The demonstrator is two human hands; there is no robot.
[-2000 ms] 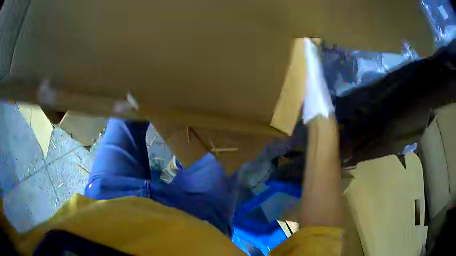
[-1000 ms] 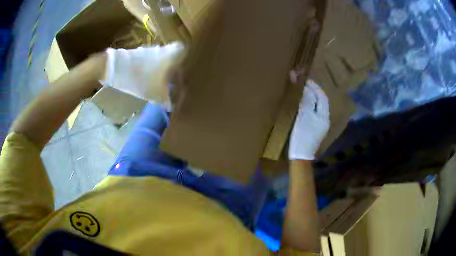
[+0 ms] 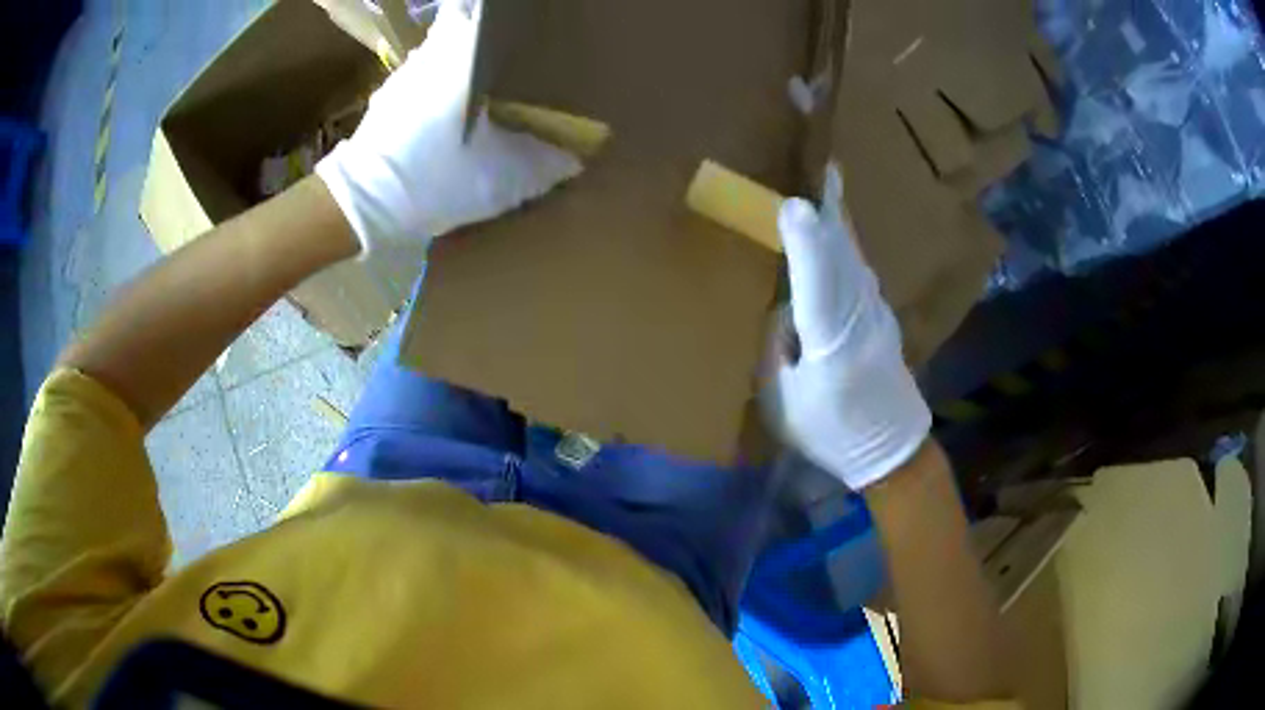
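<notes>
A brown cardboard box blank [image 3: 611,305] lies over my lap, partly folded, with a side wall along its right. My gloved left hand [image 3: 444,153] grips its left edge, the thumb on the inner face beside a small folded tuck flap [image 3: 551,126]. My gloved right hand [image 3: 844,340] is at its right edge, the fingers against another small tan flap [image 3: 738,205]. A small pale piece, perhaps part of the carry handle [image 3: 805,94], shows on the right wall. The blank's far end is cut off by the top of the picture.
More slit cardboard blanks [image 3: 909,208] lie beyond at the right, beside the plastic-wrapped stack [image 3: 1165,118]. The open scrap carton [image 3: 187,174] stands at the left on the grey floor. Folded boxes [image 3: 1138,569] stand at the lower right. A blue stool [image 3: 819,652] is below my right arm.
Over the last second, my left hand has moved up along the blank's left edge. Small flaps now stick inward at both sides. Two seconds ago the cardboard lay across the view.
</notes>
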